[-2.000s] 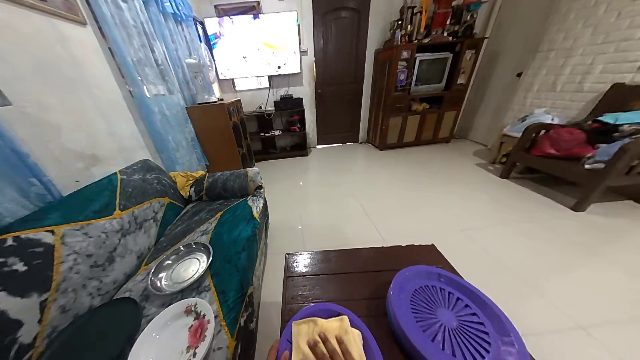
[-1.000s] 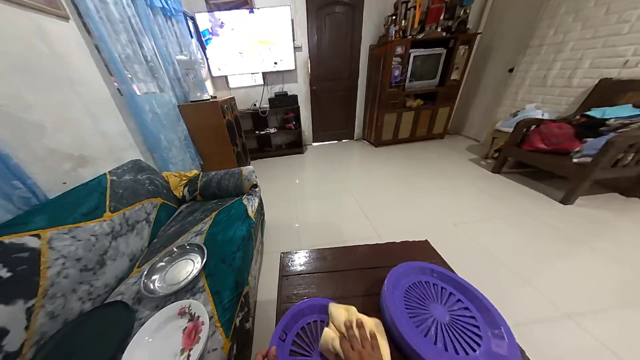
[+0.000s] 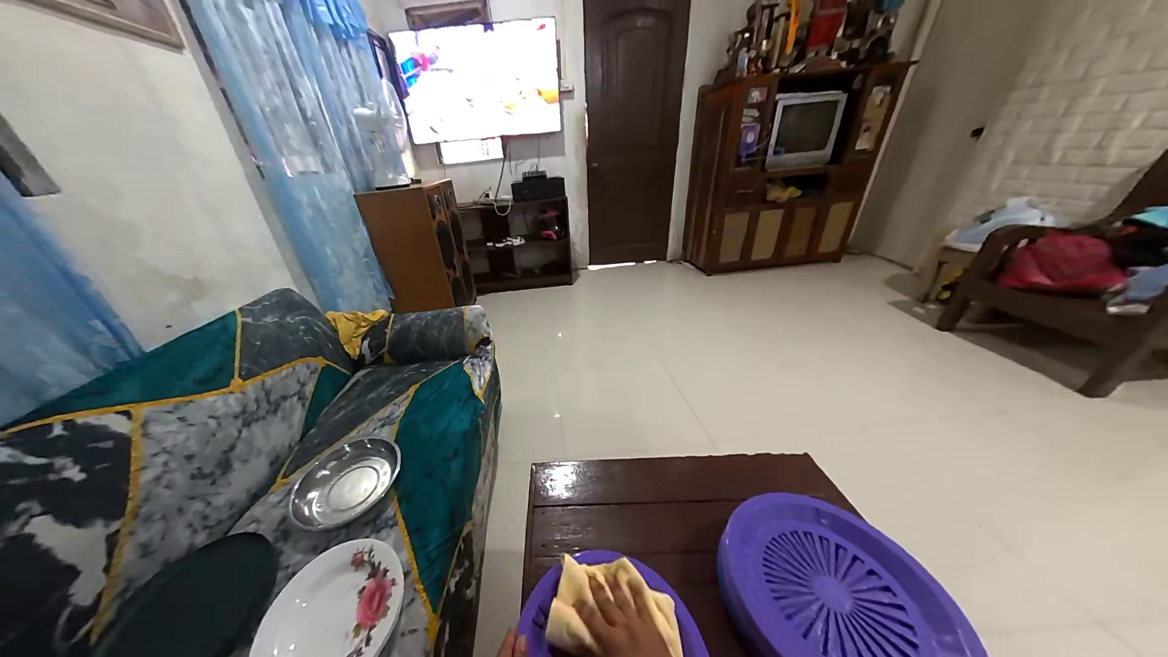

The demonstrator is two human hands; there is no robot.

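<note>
My right hand presses a pale yellow cloth against the inside of a purple plastic plate or basket at the bottom middle. Only the fingers of my left hand show, at the left rim of that purple piece; their hold is mostly cut off by the frame's edge. Just to the right, a larger round purple plastic piece with radial slots lies on the dark wooden table.
On the patterned sofa at left lie a metal plate, a white plate with a rose print and a dark green round item. A wooden armchair holding cloths stands at far right.
My right hand and the cloth have moved left within the purple piece, from its right side a second ago. More of the slotted centre showed then; the cloth covers it now.
</note>
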